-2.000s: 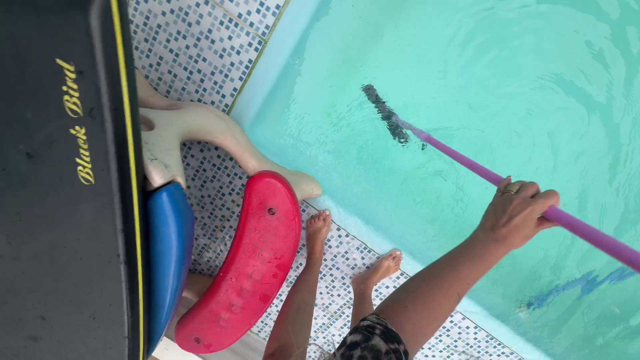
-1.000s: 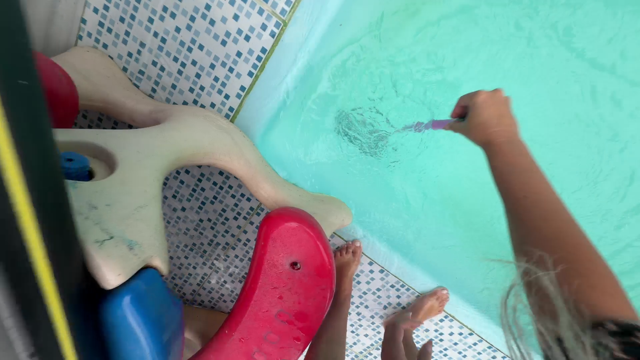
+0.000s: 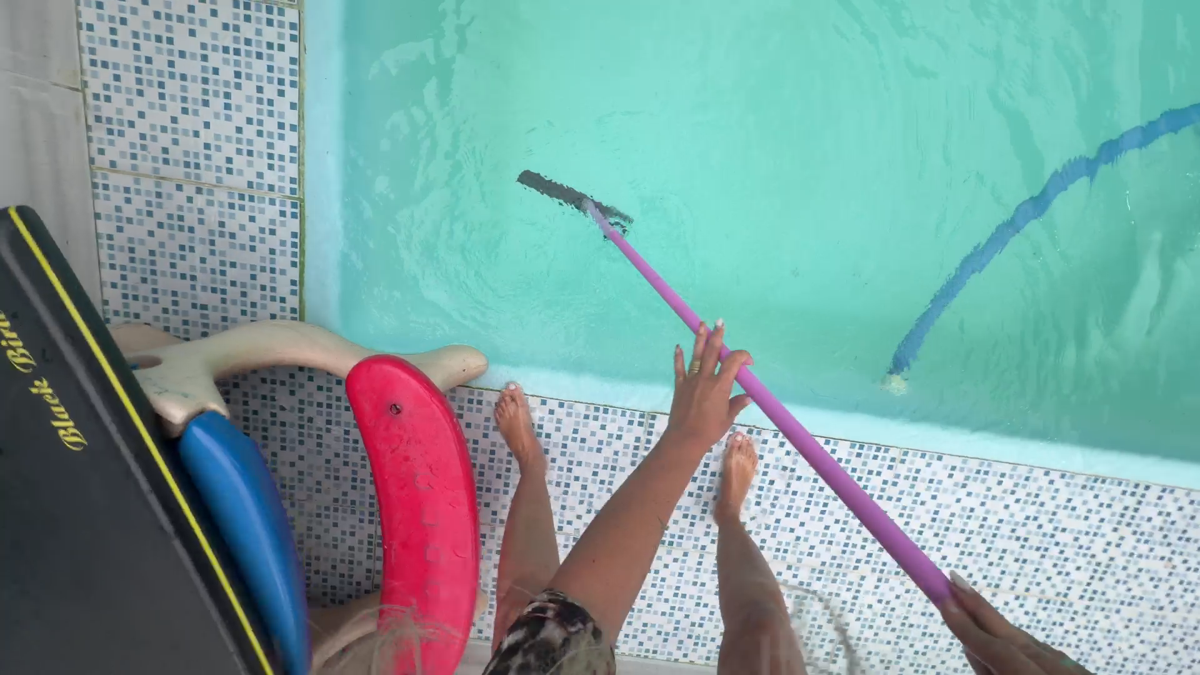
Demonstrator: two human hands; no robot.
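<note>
A purple pole (image 3: pixel 816 455) runs diagonally from the lower right down into the pool water. Its far end joins a dark brush-like head (image 3: pixel 562 192) under the surface, blurred by ripples. My left hand (image 3: pixel 705 398) is on the middle of the pole, its fingers loosely laid against it and spread. At the lower right my right hand (image 3: pixel 1003 633) is around the near end of the pole, partly cut off by the frame edge.
My bare feet stand on the mosaic-tiled deck (image 3: pixel 1031 525) at the pool edge. On the left are a red curved plastic seat (image 3: pixel 427 506), a blue one (image 3: pixel 248 525), their beige frame (image 3: pixel 281 347) and a black board (image 3: pixel 84 525). A blue hose (image 3: pixel 994 244) lies in the water.
My left hand was closed round the pole near the water one second ago; now its fingers are spread on it. My right hand has come into view. The view has shifted and turned.
</note>
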